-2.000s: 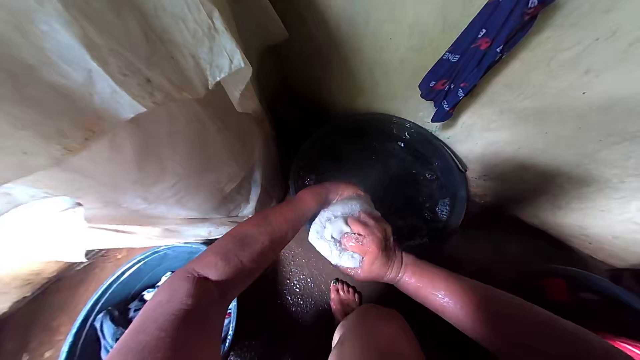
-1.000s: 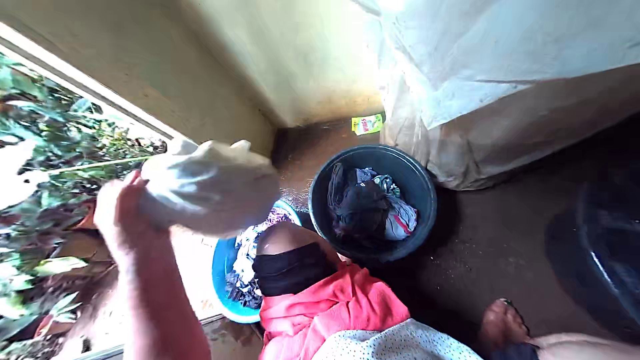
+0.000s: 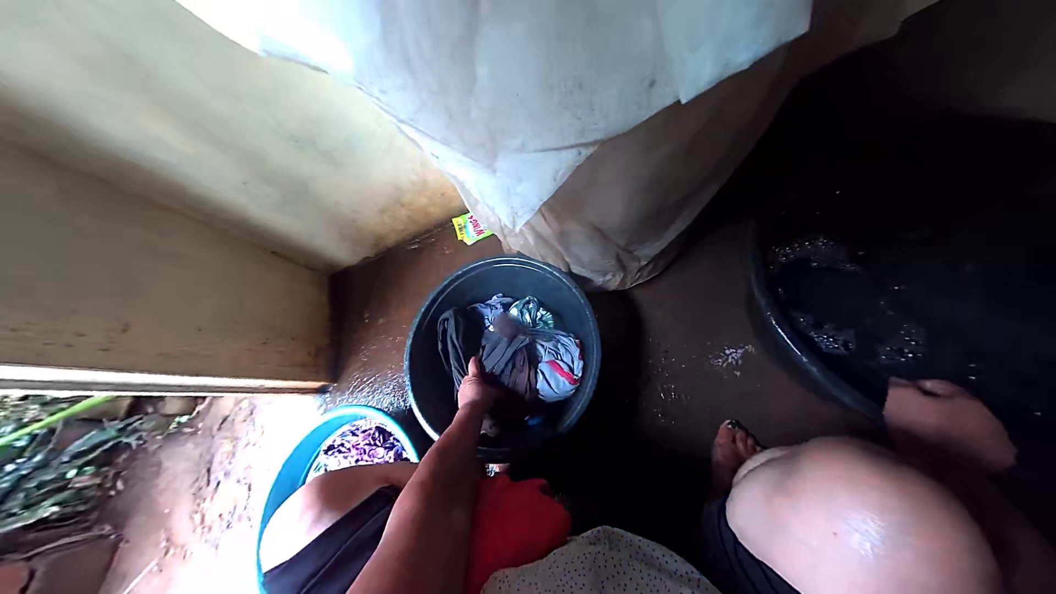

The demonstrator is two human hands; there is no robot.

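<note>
My left hand [image 3: 487,392] reaches into a dark round plastic tub [image 3: 419,363] and touches the dark clothes [image 3: 510,355] heaped there; its fingers are partly hidden, so its grip is unclear. Grey cloth with a red strip and a shiny greenish piece lie in the same heap. At the right, my right hand [image 3: 949,421] is over the near rim of a large black basin [image 3: 780,330] with dark, sudsy water. It is blurred, and its fingers cannot be made out.
A blue basin [image 3: 276,487] of patterned clothes stands at lower left by my knee. A small yellow-green packet [image 3: 472,228] lies against the wall. A pale plastic sheet [image 3: 577,148] hangs over the wet floor [image 3: 676,363]. Plants [image 3: 49,470] show outside the opening.
The view has swung a lot. One second ago my left hand held up a pale wet cloth at the left, by the opening; now that hand is down in the dark tub and the cloth is out of sight.
</note>
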